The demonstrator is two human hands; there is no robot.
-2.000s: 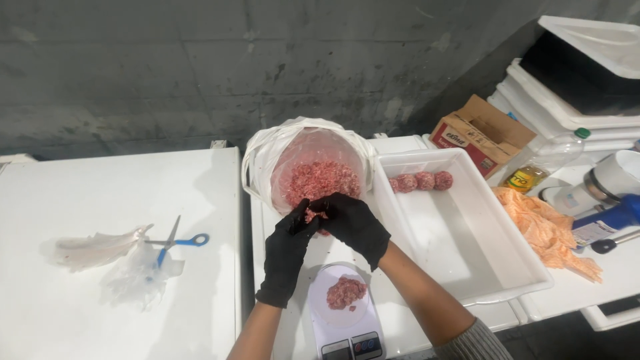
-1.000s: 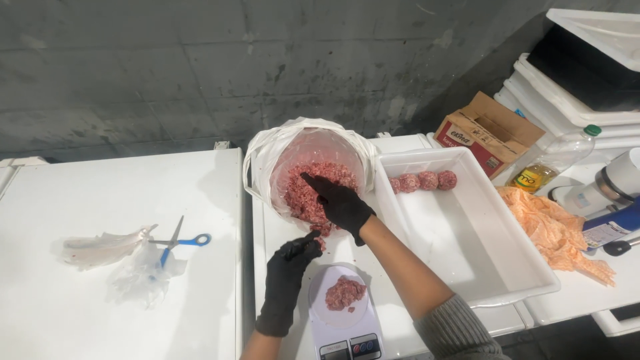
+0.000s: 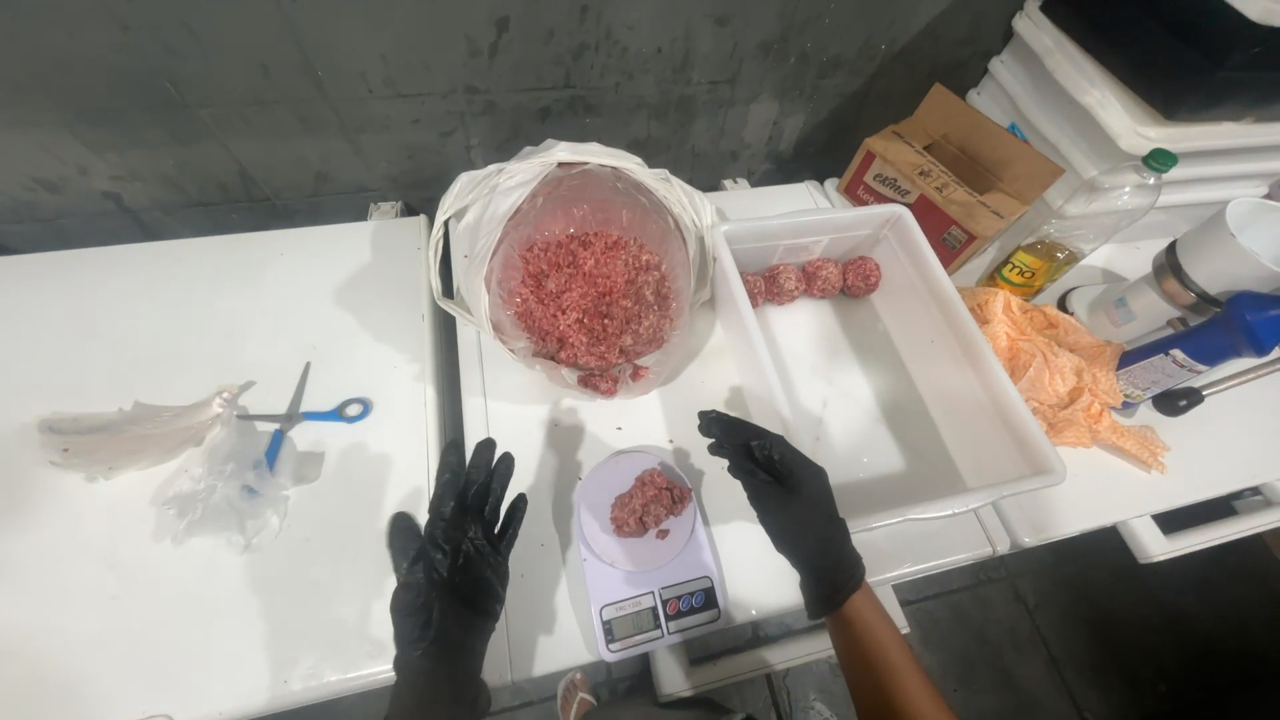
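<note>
My left hand (image 3: 455,560), in a black glove, is held palm up with fingers spread, left of a white digital kitchen scale (image 3: 648,590). My right hand (image 3: 785,500), gloved too, hovers between the scale and a white plastic tub (image 3: 890,400), holding nothing. A lump of ground meat (image 3: 649,502) lies on the scale's round plate. Behind it, a bowl lined with a plastic bag (image 3: 565,160) holds a heap of ground meat (image 3: 597,295). Several meatballs (image 3: 823,278) sit in a row at the tub's back left.
Blue-handled scissors (image 3: 320,413) and crumpled clear plastic (image 3: 225,490) lie on the left white surface (image 3: 180,310). At the right are a cardboard box (image 3: 945,180), an oil bottle (image 3: 1080,220), an orange cloth (image 3: 1060,370) and a blue bottle (image 3: 1200,345).
Both hands have drawn back from the bagged meat to either side of the scale, and they have moved apart. The lump was on the scale in both earlier frames.
</note>
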